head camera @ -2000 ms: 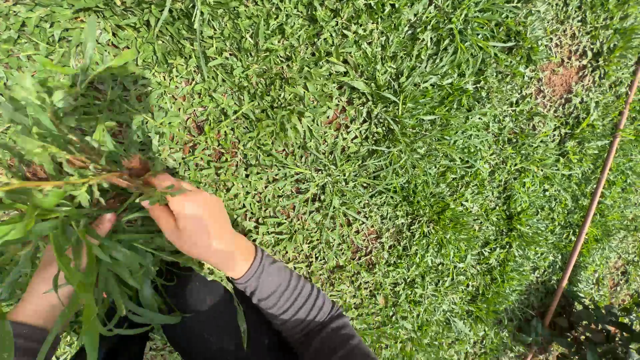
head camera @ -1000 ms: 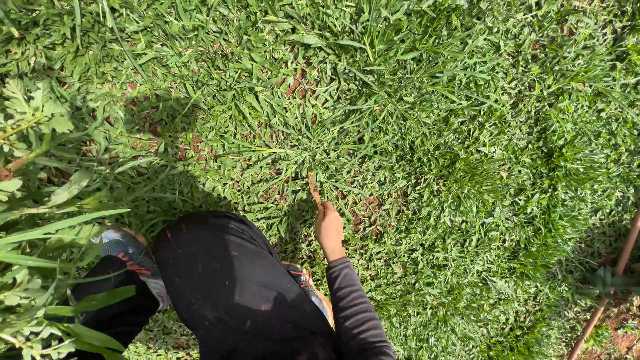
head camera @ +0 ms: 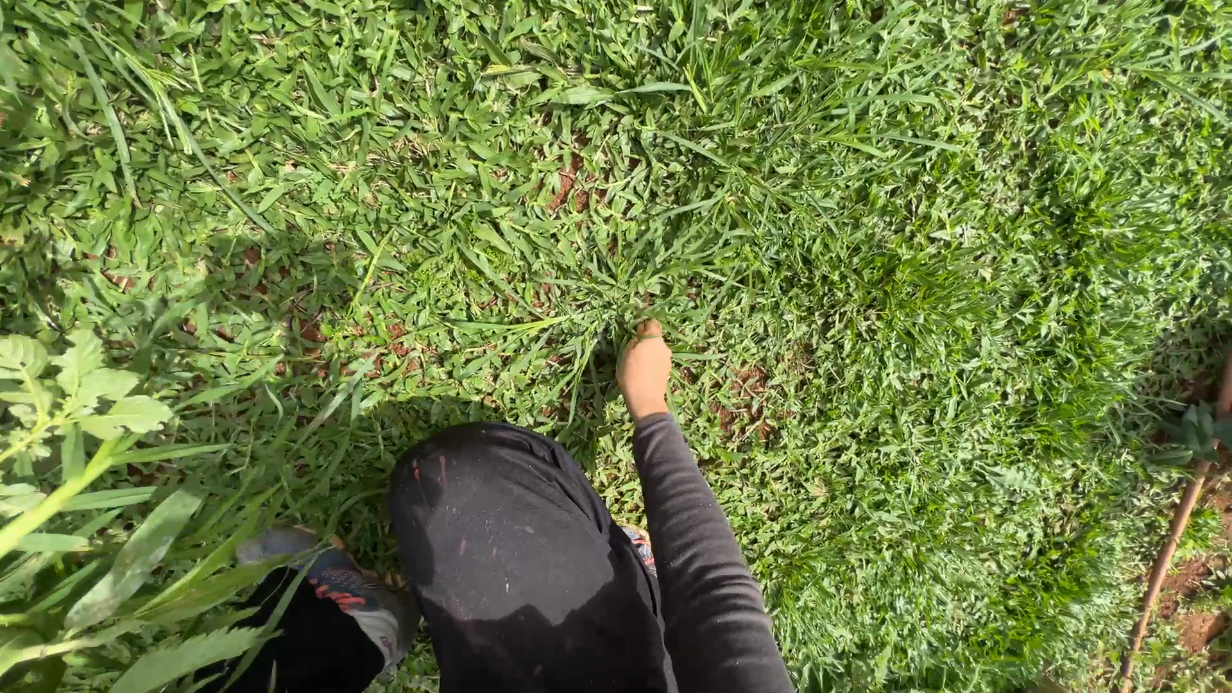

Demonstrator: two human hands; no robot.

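My right hand [head camera: 645, 371], in a dark grey sleeve, reaches down into the base of a spreading grass clump [head camera: 640, 298] near the middle of the head view. Its fingertips are hidden among the blades, so what lies in them does not show. My left hand is out of view. Leafy plants [head camera: 72, 472] with long blades and lobed leaves rise close to the camera at the lower left, and what holds them cannot be seen.
My knee in black trousers [head camera: 520, 549] and a grey shoe with red marks [head camera: 346, 587] are at the bottom. Lawn [head camera: 866, 462] with patches of reddish soil [head camera: 751, 399] surrounds them. A thin brown pole or pipe [head camera: 1169, 563] runs along the lower right.
My right hand has left the bundle of plants at the left and is now down at the grass clump. One second ago it held a thin brown piece there. My left hand has gone from view.
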